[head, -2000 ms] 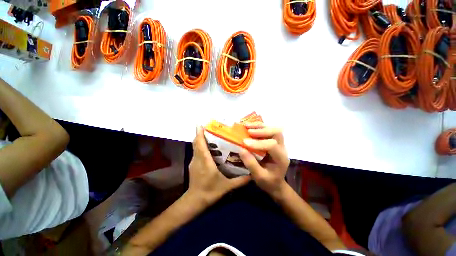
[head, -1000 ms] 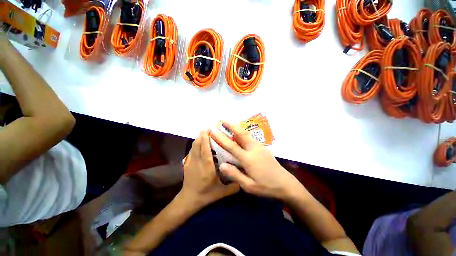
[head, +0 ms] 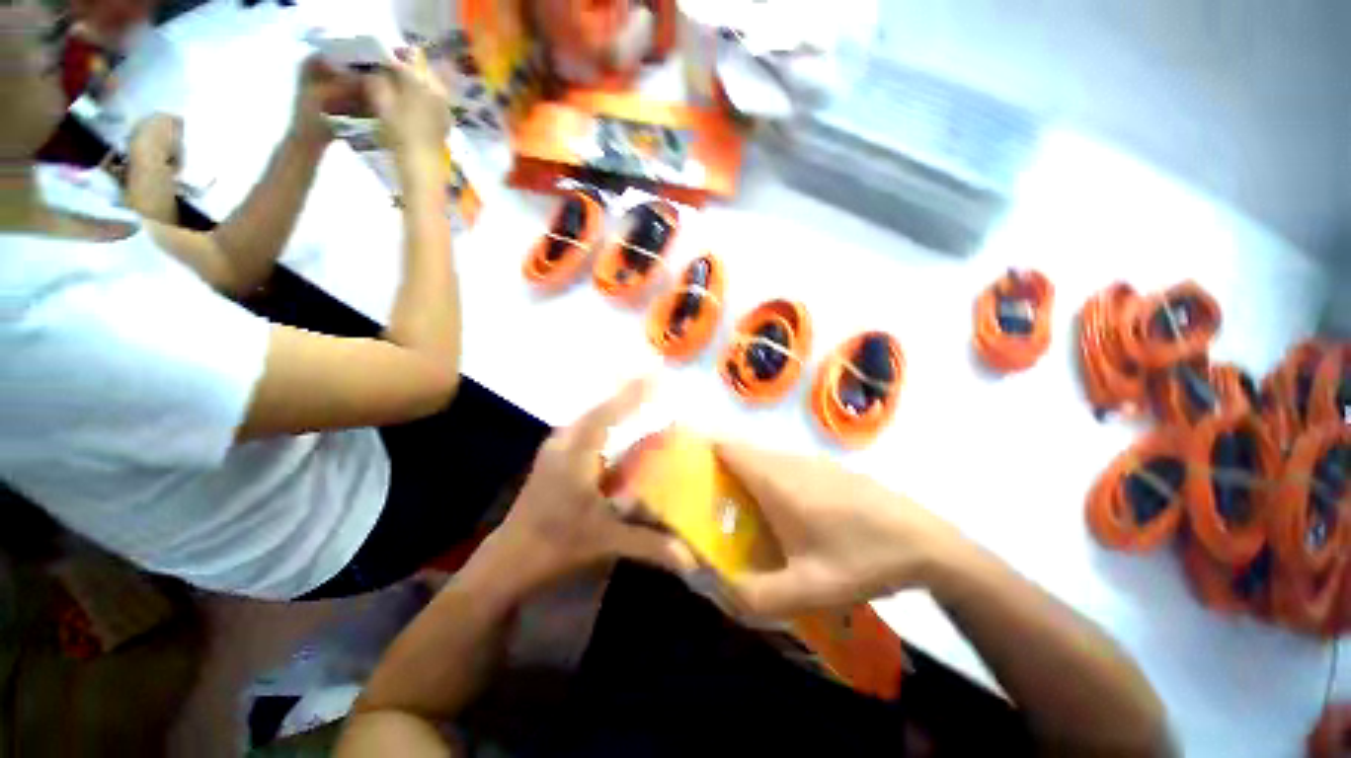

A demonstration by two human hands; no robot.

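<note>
An orange and yellow retail box [head: 694, 496] is between my two hands at the table's front edge, blurred. My left hand [head: 571, 496] holds its left end. My right hand [head: 815, 526] grips its right side. Orange card [head: 855, 647] shows below my right hand; I cannot tell whether it belongs to the box. Several coiled orange cables [head: 858, 388] with black middles and pale bands lie in a row on the white table beyond my hands.
More coiled cables [head: 1233, 471] are piled at the right, and one coil [head: 1013, 320] lies apart. Orange cartons [head: 628, 145] and a long grey stack [head: 889, 170] stand at the back. A person in a white shirt [head: 178, 400] sits at the left, hands over the table.
The view has swung left and up, showing the neighbour and the table's back. The box in my hands is now turned with its orange-yellow side visible. The small orange cards are no longer clearly seen.
</note>
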